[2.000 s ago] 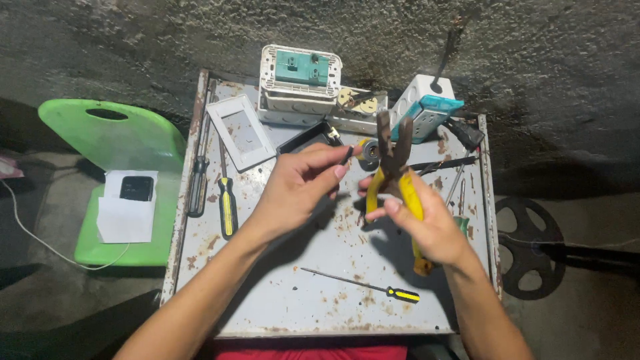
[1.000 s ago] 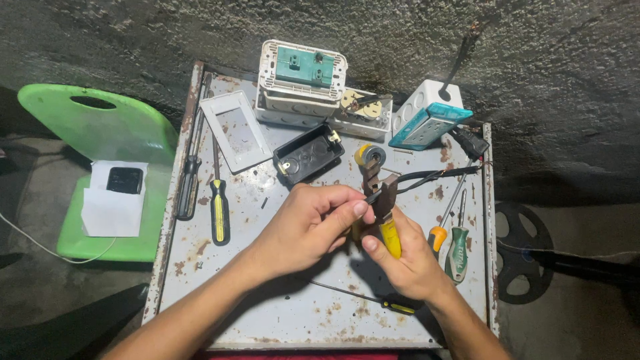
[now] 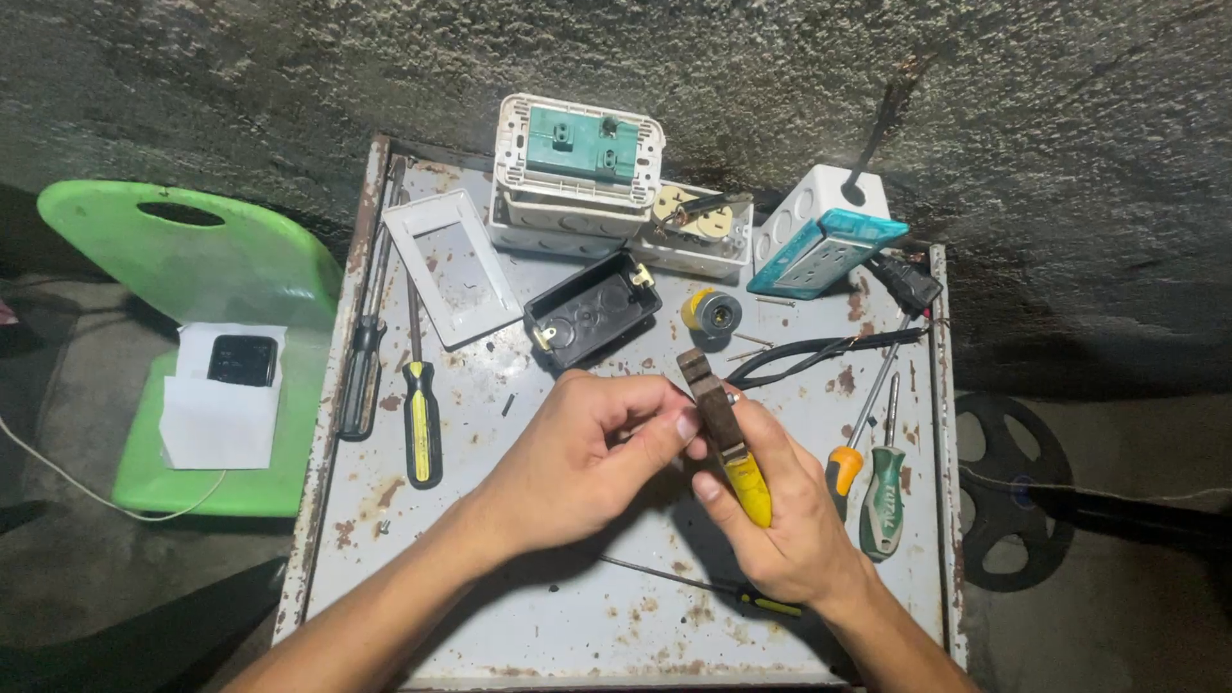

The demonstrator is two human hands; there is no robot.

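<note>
My right hand [image 3: 794,505] grips yellow-handled pliers [image 3: 727,423], whose rusty jaws point up and to the left. Close to the jaws, my left hand [image 3: 602,448] has its thumb and forefinger pinched together; what lies between the fingertips is too small to tell. A small metal piece [image 3: 731,397] shows beside the pliers at my right fingers. Above the hands are a black electrical box [image 3: 597,308] with brass-coloured tabs and a roll of tape [image 3: 712,313]. A black cable [image 3: 828,348] with split ends lies to the right, behind the pliers.
Around the rust-spotted metal table [image 3: 462,616] lie a white faceplate [image 3: 448,269], a yellow-and-black screwdriver [image 3: 422,423], a green-handled screwdriver [image 3: 883,500] and an orange-handled one [image 3: 844,472]. Socket boxes [image 3: 577,173] line the back. A green chair [image 3: 241,255] stands left, holding a phone [image 3: 243,360].
Two seconds ago the pliers' jaws were spread apart; now they are seen edge-on. The black box has been uncovered from behind my left hand.
</note>
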